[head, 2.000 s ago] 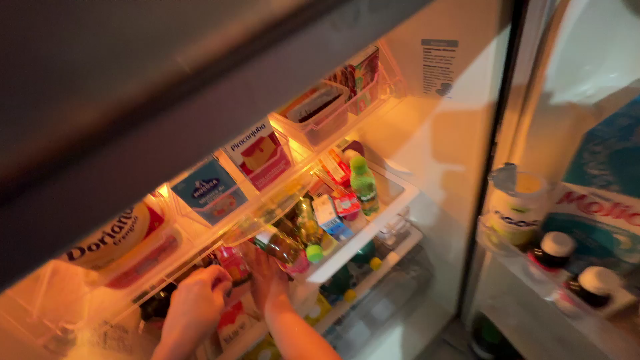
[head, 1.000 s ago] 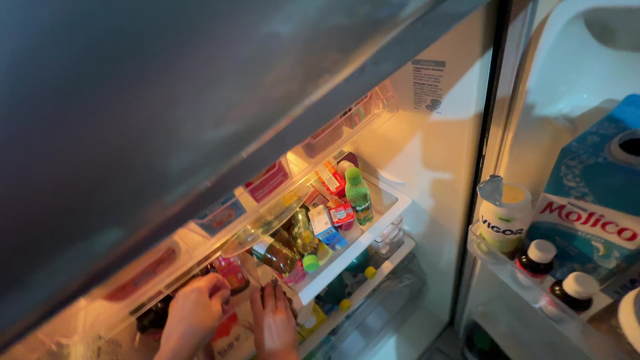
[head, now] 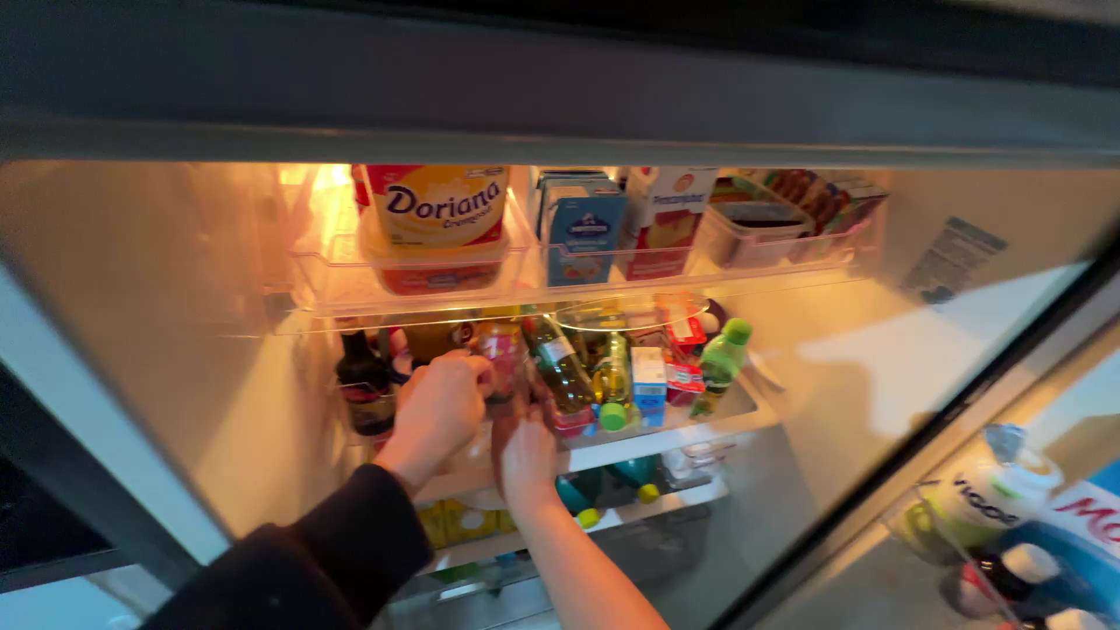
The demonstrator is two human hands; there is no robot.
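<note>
Both hands reach into a refrigerator drawer (head: 639, 444) packed with bottles and cartons. My left hand (head: 442, 411), in a dark sleeve, has its fingers curled beside a jar with a pinkish label (head: 500, 354); whether it grips the jar is hidden. Right beside it, lower down, my right hand (head: 528, 451) is at the drawer's front, its fingertips blurred and partly hidden. A dark glass bottle (head: 366, 394) stands left of my left hand. To the right of my hands lean a green glass bottle (head: 560, 367), an upside-down oil bottle with green cap (head: 612, 381) and a blue-and-white carton (head: 649, 385).
Above is a clear shelf bin (head: 411, 297) with a Doriana margarine tub (head: 442, 219), cartons (head: 584, 232) and a plastic container (head: 757, 227). A green bottle (head: 724, 363) stands at the drawer's right. The open door's shelf holds a Vigor bottle (head: 989, 499). A lower drawer (head: 700, 494) holds yellow-capped bottles.
The view has turned and levelled, showing the upper shelf again. My hands stay at the same part of the drawer, close together.
</note>
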